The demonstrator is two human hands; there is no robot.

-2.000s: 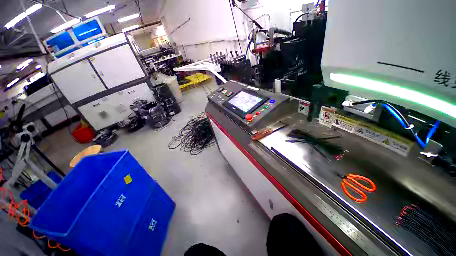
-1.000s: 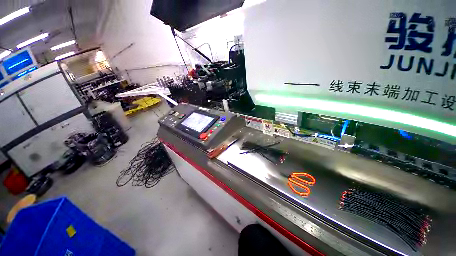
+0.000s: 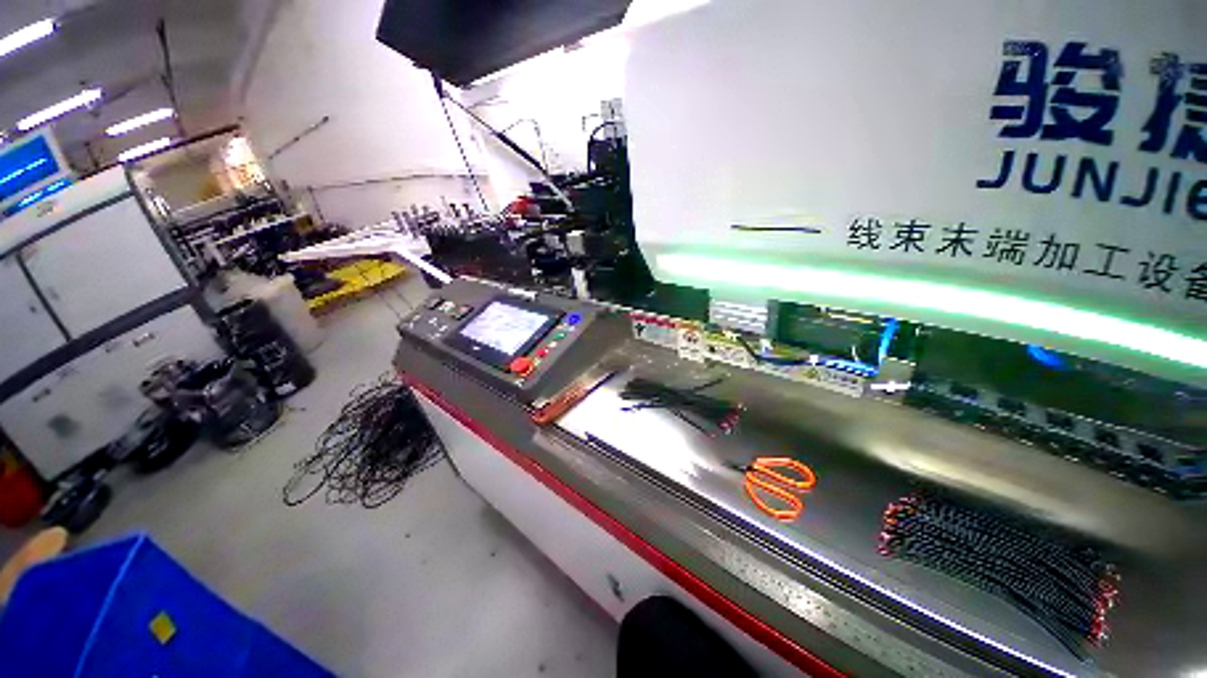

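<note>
Neither of my hands is in the picture. A flat row of black cables [image 3: 999, 563] with red ends lies on the steel table [image 3: 847, 464] at the right. Orange-handled scissors [image 3: 777, 489] lie to its left, blades pointing left. A smaller loose pile of black cables [image 3: 678, 397] with red tips lies further left, near the control panel. A tool with a brown-orange handle [image 3: 569, 399] lies beside the panel.
The control panel has a lit touchscreen [image 3: 506, 327] and a red button [image 3: 522, 367]. The white machine hood [image 3: 900, 133] has a green light. A blue crate [image 3: 146, 616] and black cable coils [image 3: 364, 444] are on the floor. My dark knee shows at the bottom.
The view has turned right, so the table, the whole cable row and the machine lettering show more fully, and the blue crate has slid to the lower left. The table items look unmoved.
</note>
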